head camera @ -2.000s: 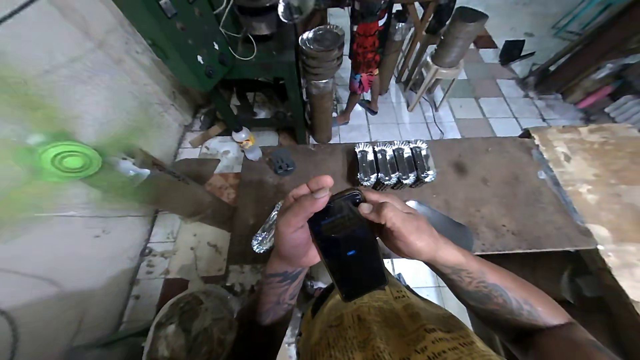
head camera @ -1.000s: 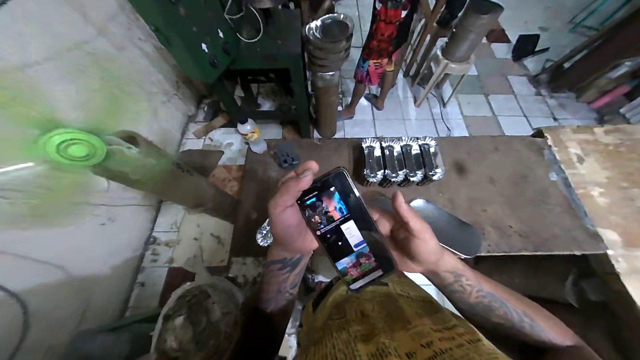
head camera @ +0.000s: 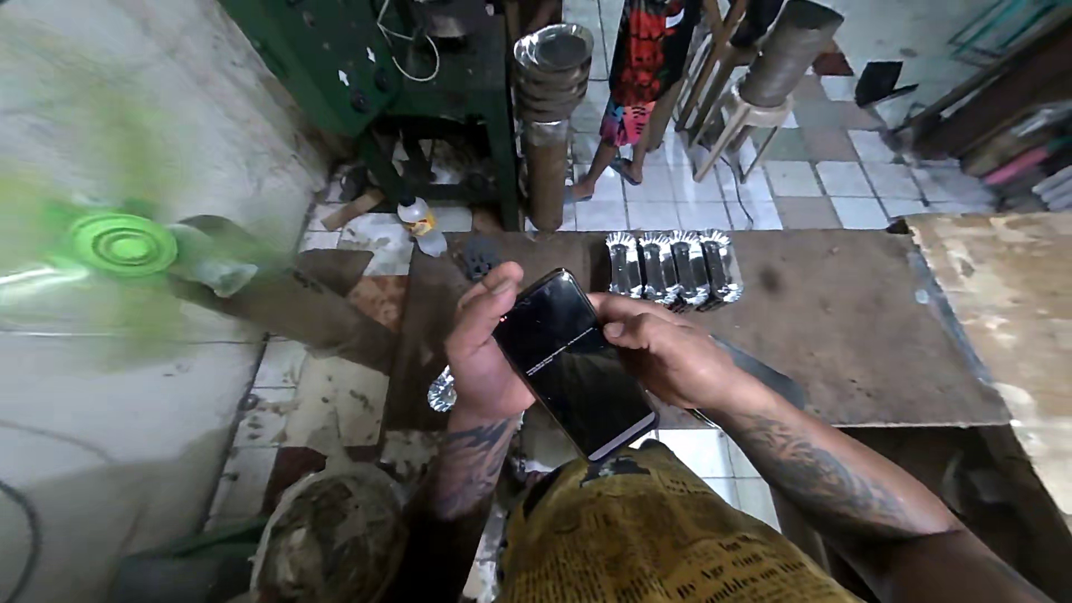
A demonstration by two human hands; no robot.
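A smartphone (head camera: 582, 364) with a mostly black screen is held tilted above my lap. My left hand (head camera: 490, 360) grips its left side, the thumb along the edge. My right hand (head camera: 670, 347) is at the phone's upper right edge, thumb and fingers closed on it. Behind the hands, several stacks of crimped foil trays (head camera: 674, 268) stand in a row on the brown table (head camera: 837, 335). A foil piece (head camera: 441, 390) shows partly behind my left wrist. A flat metal piece (head camera: 766, 373) lies partly hidden behind my right forearm.
At the left a green fan (head camera: 126, 243) spins. Beyond the table are a green machine (head camera: 452, 75), a plastic bottle (head camera: 421, 224), stacked round foil pans (head camera: 553, 75) and a stool (head camera: 745, 117). Another person (head camera: 641, 92) stands there. A bucket (head camera: 331, 536) is at lower left.
The phone's screen has gone from colourful pictures to mostly black. My right hand, apart from the phone's edge with its fingers spread one second ago, has closed on that edge.
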